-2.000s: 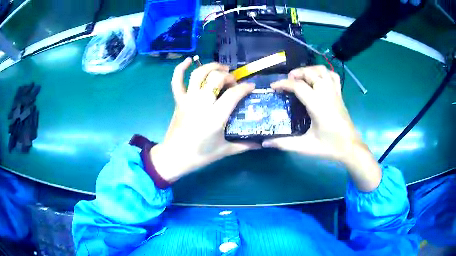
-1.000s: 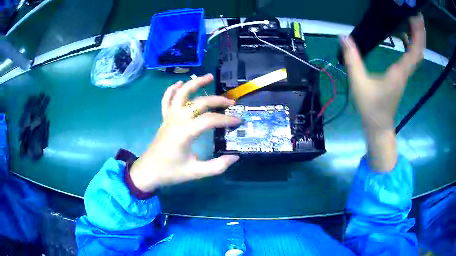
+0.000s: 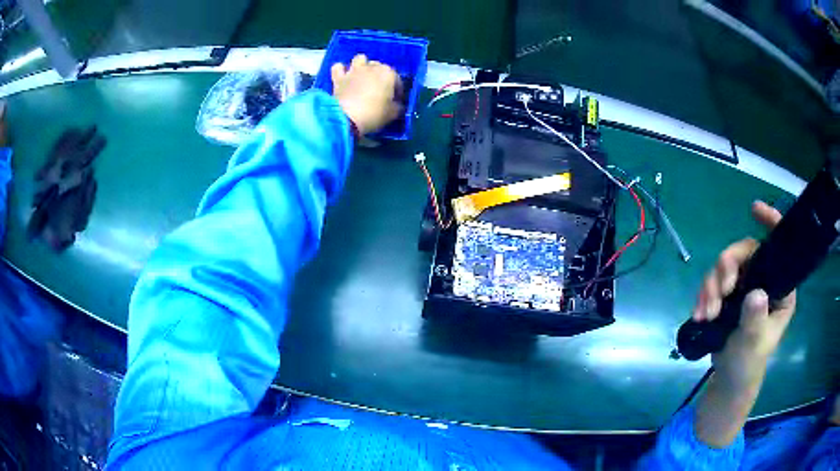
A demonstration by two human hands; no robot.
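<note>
The black device housing (image 3: 520, 321) lies on the green bench. The blue-and-white main board (image 3: 509, 267) sits in its near part. An orange-yellow flat cable (image 3: 516, 193) lies across the housing behind the board, its pale end to the right. My left hand (image 3: 368, 95) is inside the blue parts bin (image 3: 416, 55), over the dark screws; its fingertips are hidden, so its grip cannot be told. My right hand (image 3: 748, 299) is wrapped around the black electric screwdriver (image 3: 778, 267), its tip pointing down-left, right of the housing and apart from it.
A clear plastic bag (image 3: 241, 106) with dark parts lies left of the bin. Dark strips (image 3: 66, 189) lie at the bench's far left. Red, black and white wires (image 3: 642, 216) stick out at the housing's right; a small connector lead (image 3: 429, 184) is at its left. A pale rail runs behind.
My left hand has left the board and moved up into the blue bin. My right hand has taken hold of the screwdriver and brought it down. The housing shows lower and further right in view.
</note>
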